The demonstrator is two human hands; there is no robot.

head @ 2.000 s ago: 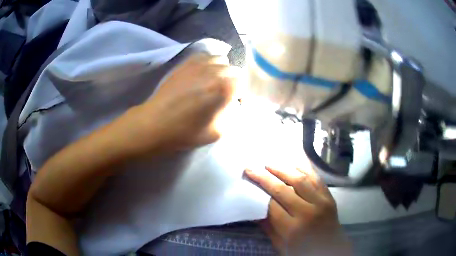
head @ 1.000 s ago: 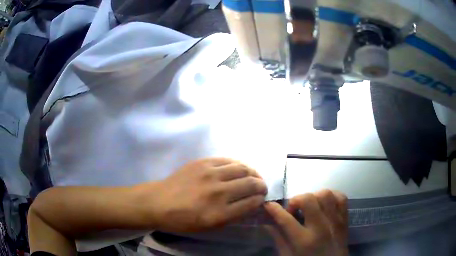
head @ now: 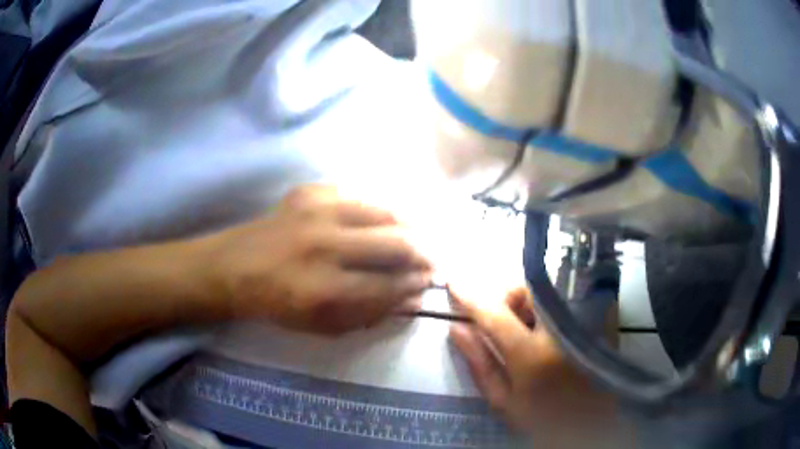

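Observation:
A large light grey-blue garment panel (head: pixel 175 167) lies folded and rumpled left of the sewing machine head (head: pixel 561 96). My left hand (head: pixel 329 263) rests on its near edge, fingertips bent down and pinching the cloth edge. My right hand (head: pixel 517 351) is just right of it, thumb and index finger at the same cloth edge, partly blurred and close behind the machine's shiny metal loop (head: pixel 535 263). The fingertips of both hands nearly meet. Lamp glare washes out the cloth and the needle area.
A grey ruler strip (head: pixel 342 416) with a white scale runs along the table's near edge. A dark cut piece (head: pixel 693 289) shows through and beside the metal loop at right. Dark cloth (head: pixel 389 28) lies at the top centre. A thin dark line crosses the machine bed.
Both hands, together at the cloth edge, have moved from the ruler strip up the bed toward the machine head. The cloth has shifted with them. The camera view has also shifted.

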